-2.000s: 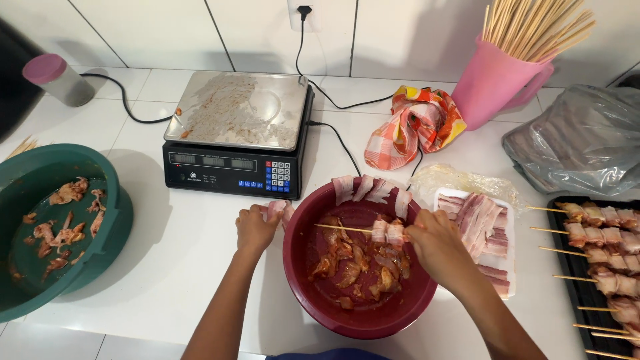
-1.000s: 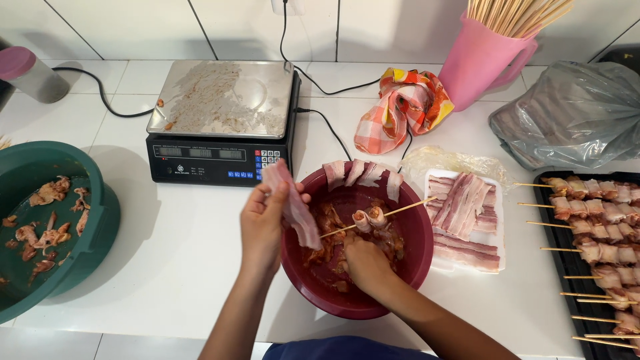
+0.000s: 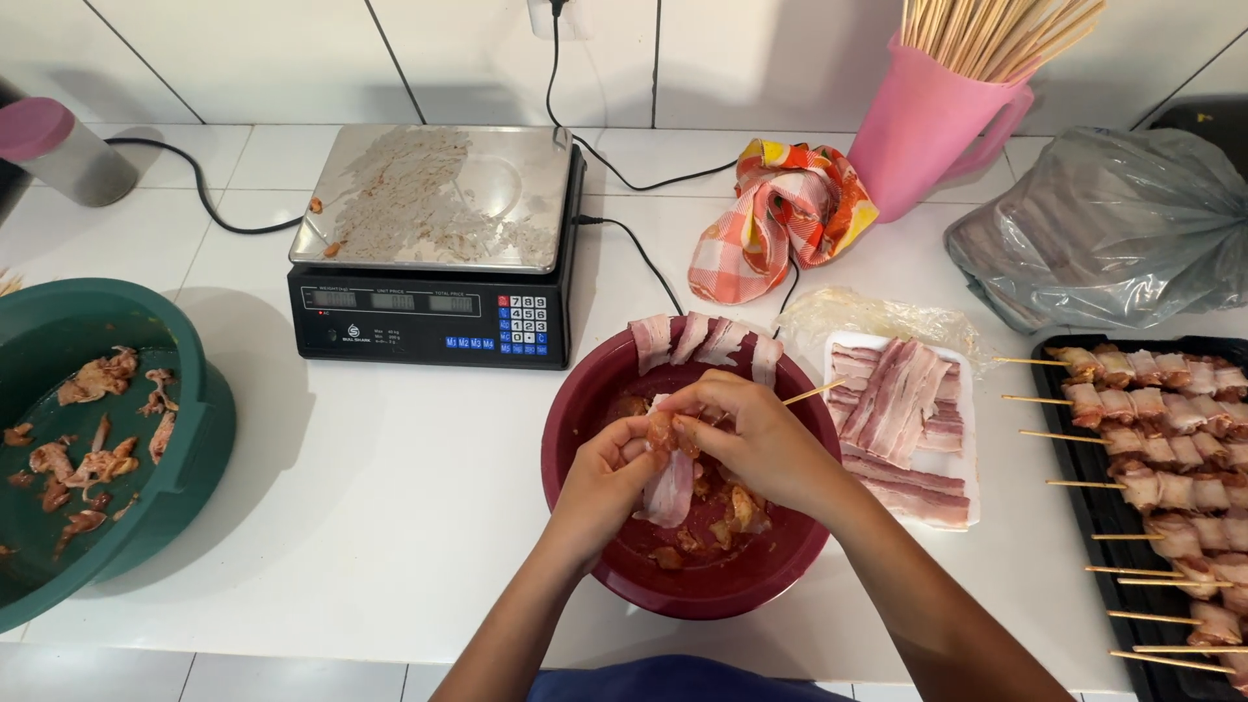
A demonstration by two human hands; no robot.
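Over the dark red basin (image 3: 702,595) my two hands meet. My left hand (image 3: 609,473) holds a strip of bacon (image 3: 669,495) that hangs down from the fingers. A piece of seasoned meat (image 3: 667,434) is pinched between the fingertips of my left hand and my right hand (image 3: 746,429). A wooden skewer (image 3: 814,392) sticks out to the right from behind my right hand; its other end is hidden. Meat pieces (image 3: 736,512) lie in the basin, and short bacon strips (image 3: 721,341) drape over its back rim. Right of it, a white foam tray (image 3: 965,458) bears bacon strips.
A digital scale (image 3: 434,312) stands behind left, a green basin (image 3: 185,487) with meat scraps at far left. A black tray (image 3: 1082,497) of bacon-wrapped skewers is at right. Behind are a checked cloth (image 3: 751,229), a pink pitcher (image 3: 926,127) of skewers and a plastic bag (image 3: 1102,234).
My left hand has lowered the bacon strip from the basin's left side to over its middle. My right hand has risen from among the meat pieces to meet it, with a piece at the fingertips.
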